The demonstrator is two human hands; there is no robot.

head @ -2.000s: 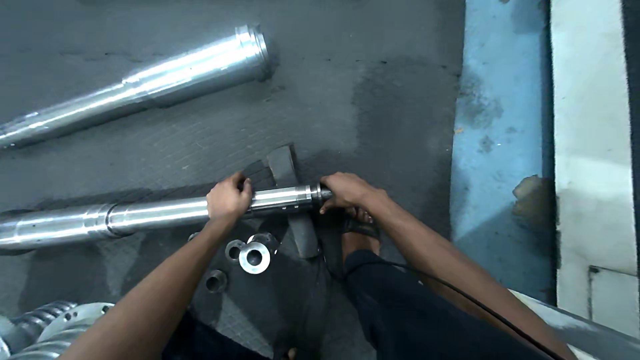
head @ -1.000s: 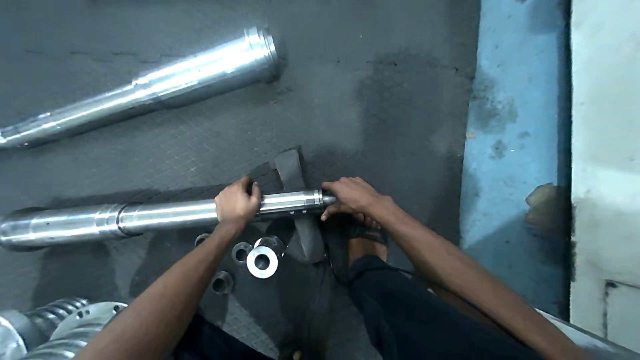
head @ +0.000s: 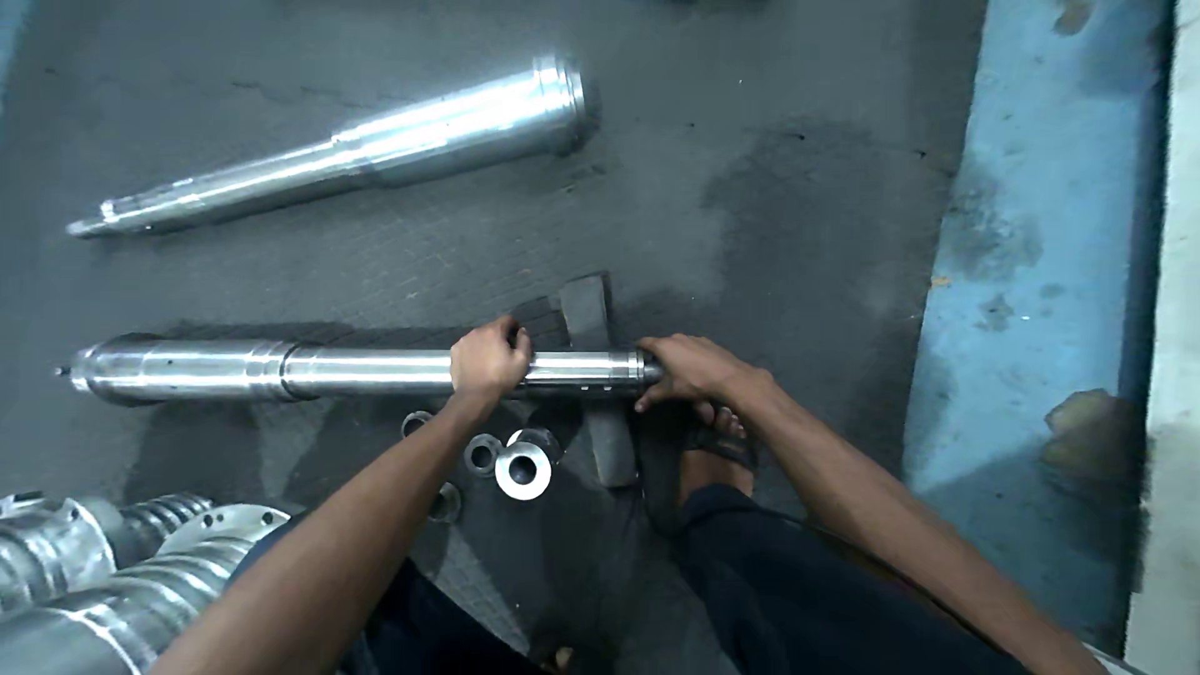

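A long stepped metal shaft (head: 375, 370) lies level across the view, its thicker part at the left. My left hand (head: 490, 358) grips its slimmer right part from above, fingers wrapped over the top. At the right end, my right hand (head: 692, 370) holds the dark tip of the shaft between thumb and fingers. Under the shaft's right part lies a dark block or bar (head: 611, 441). Just below the shaft, by my left forearm, several metal rings or sleeves rest on the floor, among them a bright-faced one (head: 523, 471) and a smaller one (head: 483, 456).
A second stepped metal shaft (head: 450, 127) lies slanted farther off on the dark floor (head: 731, 253). Ribbed metal screw-like parts (head: 141, 600) are at the lower left. A blue painted strip (head: 1022, 244) runs down the right, with a pale ledge beyond. My sandalled foot (head: 717, 455) is beside the block.
The view has shifted, so the far left ends of both shafts now show. Both hands stay at about the same places on the near shaft.
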